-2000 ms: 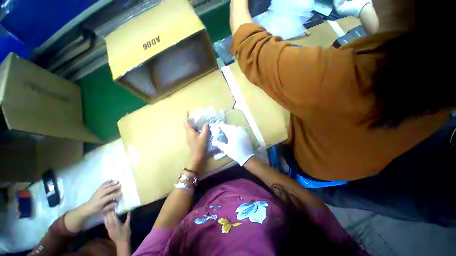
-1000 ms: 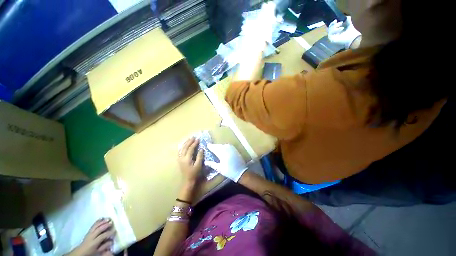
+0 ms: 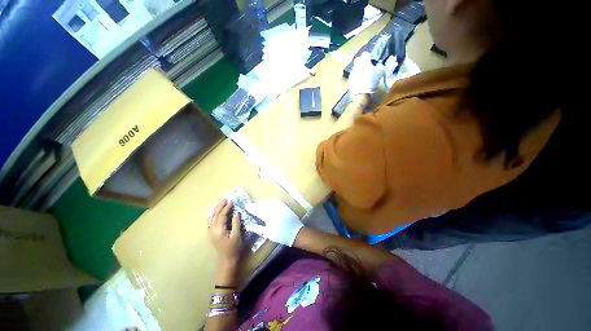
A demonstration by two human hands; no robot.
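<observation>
A bubble bag [image 3: 246,215], crinkly and silvery with something dark inside, lies flat on the tan cardboard sheet [image 3: 188,239] at the bench's near edge. My left hand [image 3: 225,231], bare, with bracelets at the wrist, rests on the bag's left side with fingers pointing away from me. My right hand [image 3: 277,222], in a white knit glove, presses on its right side. The two hands hold the bag between them and cover parts of it. Whether the bag is closed cannot be told.
A small carton [image 3: 139,139] marked A006 lies open behind the work. A person in orange [image 3: 415,149] sits at right, gloved hands among black boxes. A single product box [image 3: 310,102] and loose plastic bags [image 3: 275,68] lie beyond. A large carton [image 3: 32,249] stands at left.
The view has swung right, so cartons and bench sit further left. My hands stay on the bag. The neighbour's hands have come together over the black boxes. The other worker's hands at left are nearly out of view.
</observation>
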